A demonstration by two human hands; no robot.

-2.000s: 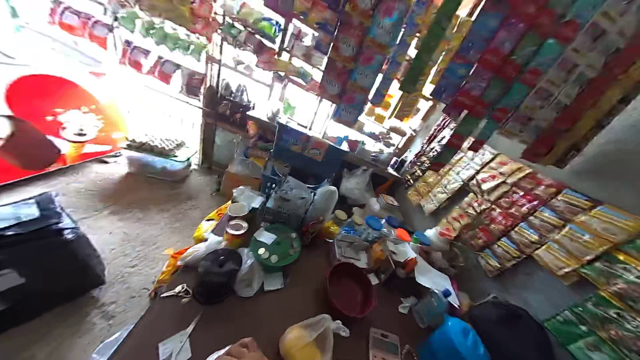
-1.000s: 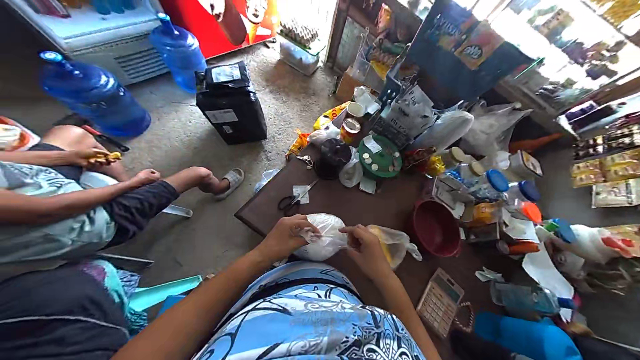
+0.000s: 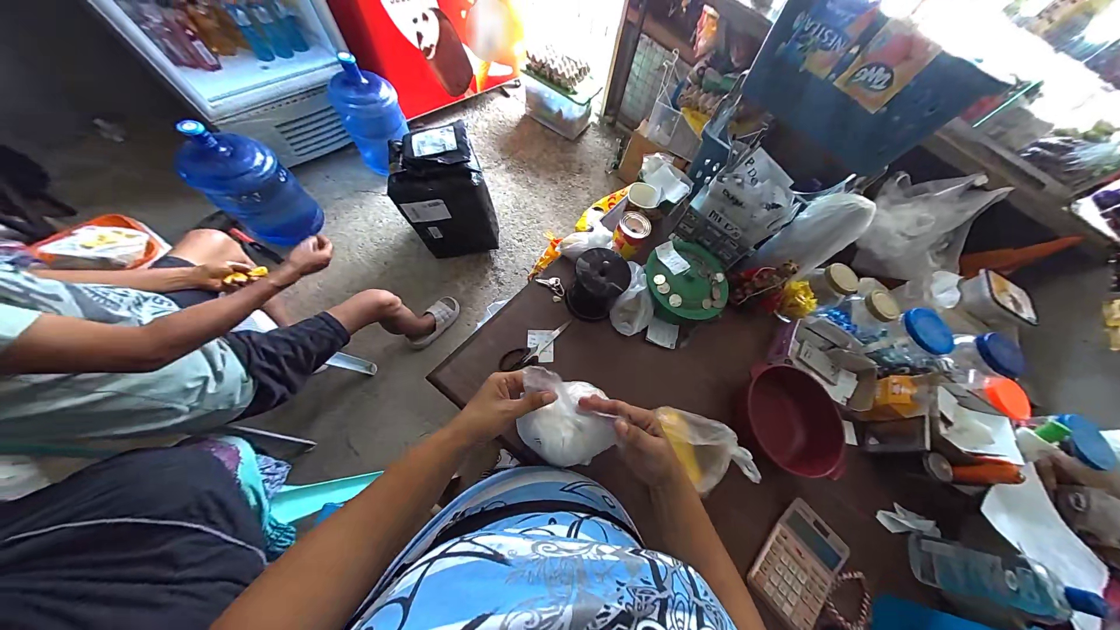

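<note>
A clear plastic bag of white contents (image 3: 569, 429) rests at the near edge of the brown table (image 3: 472, 350). My left hand (image 3: 500, 404) pinches the bag's gathered top at its left. On the right, my right hand (image 3: 637, 430) touches the bag's upper side with its fingers; whether it grips any plastic is unclear. Right beside that hand lies a clear bag with yellow contents (image 3: 696, 442). Black-handled scissors (image 3: 528, 354) lie on a slip of paper beyond my left hand. A maroon plastic bowl (image 3: 794, 420) stands to the right.
A calculator (image 3: 801, 560) lies near right. Farther back are a green round lid with coins (image 3: 687, 282), a black spool (image 3: 598, 282), an opened can (image 3: 632, 229) and several lidded jars (image 3: 927, 332). A seated person (image 3: 131, 350) is at left, near blue water jugs (image 3: 254, 188).
Two seconds ago the view faced the hanging sachets, with one hand partly visible at the bottom. Since one second ago, my hands have stayed at the white-filled bag.
</note>
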